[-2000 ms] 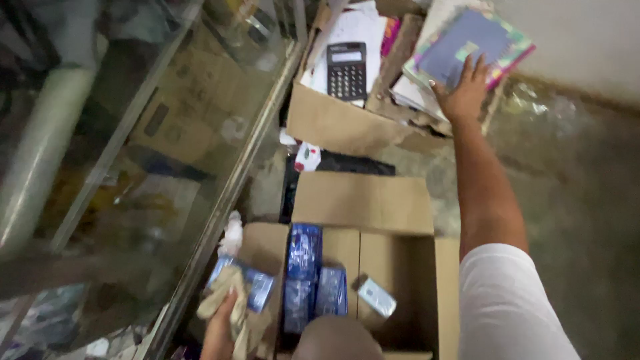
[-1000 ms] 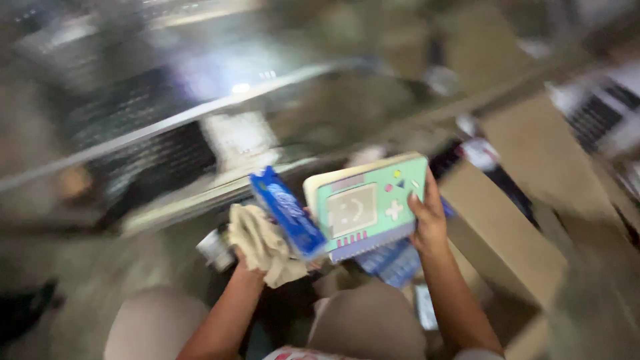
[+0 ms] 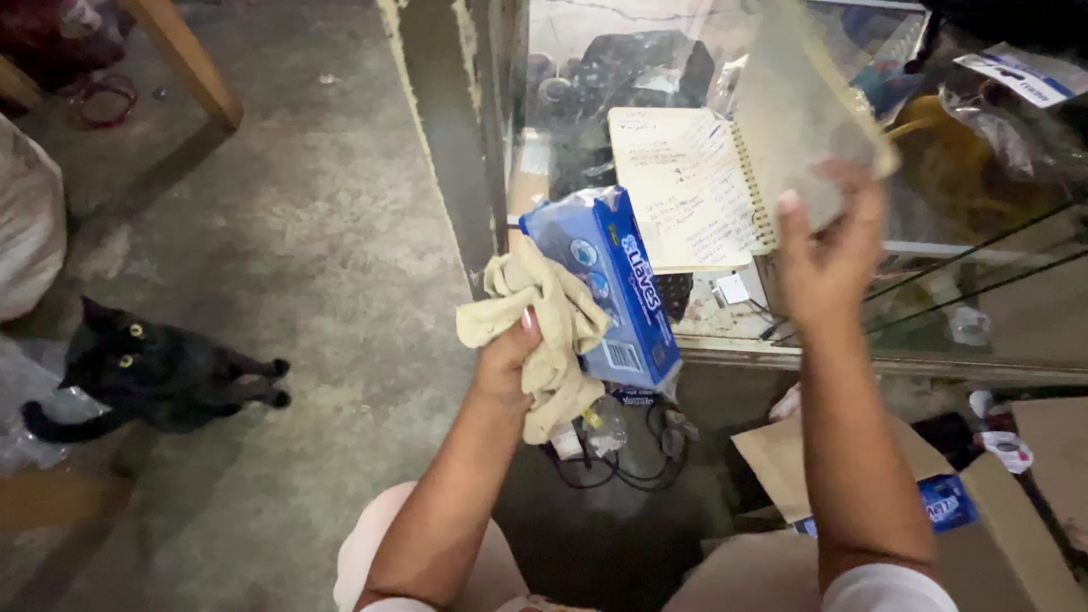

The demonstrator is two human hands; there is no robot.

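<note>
My left hand grips a crumpled cream cloth and a blue plastic pack that leans against it. A spiral notebook lies spread on the glass display case, its pages covered in handwriting. Over its right side, my right hand is raised and blurred, fingers apart, at a blurred page or cover of the notebook. Whether the fingers pinch that sheet cannot be told.
A black cat is on the concrete floor at left. Cardboard boxes, one with blue packs, stand at lower right. Black cables lie below the glass case. A wooden leg rises at upper left.
The notebook, held closed in my right hand a second ago, now lies spread on the case. My left hand keeps the cloth and blue pack. The view has swung strongly.
</note>
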